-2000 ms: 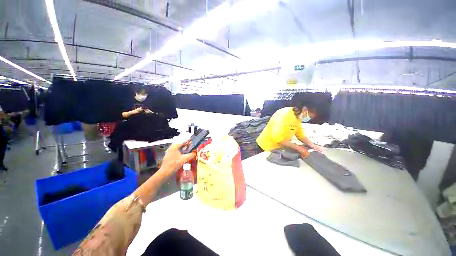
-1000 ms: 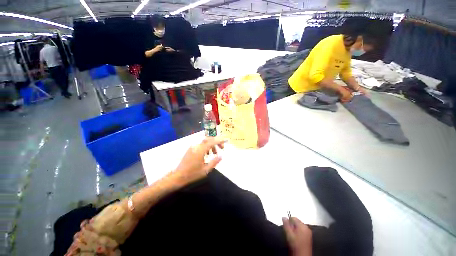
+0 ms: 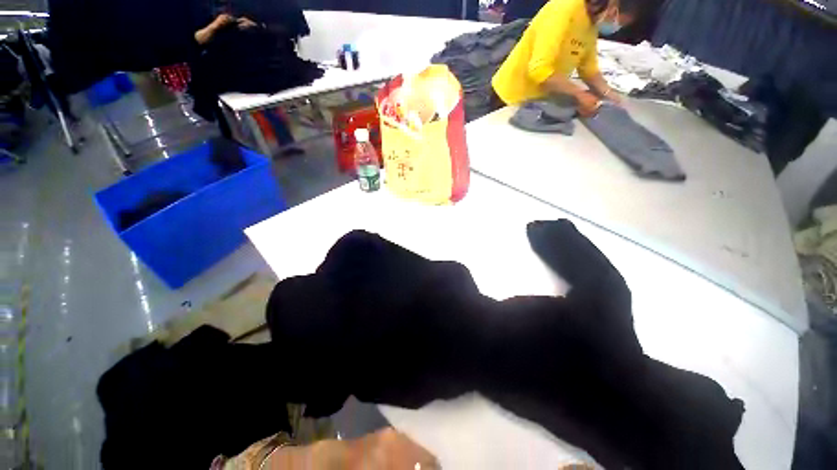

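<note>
Black trousers (image 3: 431,321) lie spread and rumpled across the near white table, with one leg end pointing away from me. My left hand (image 3: 381,450) is low at the bottom edge, blurred and cut off; its fingers and any hold are not clear. A small skin-coloured patch of my right hand (image 3: 576,466) shows at the bottom edge; the rest is out of the picture. No tool or phone is visible in either hand.
A yellow and red bag (image 3: 424,138) and a bottle (image 3: 366,162) stand at the white table's (image 3: 486,248) far side. Black garments (image 3: 188,395) lie lower left. A blue bin (image 3: 197,216) stands left. A person in yellow (image 3: 541,55) handles grey trousers (image 3: 633,142).
The dark phone in my left hand is gone from view. Both hands have drawn back to the bottom edge. The black trousers lie more spread out, and the small tool at my right hand is out of sight.
</note>
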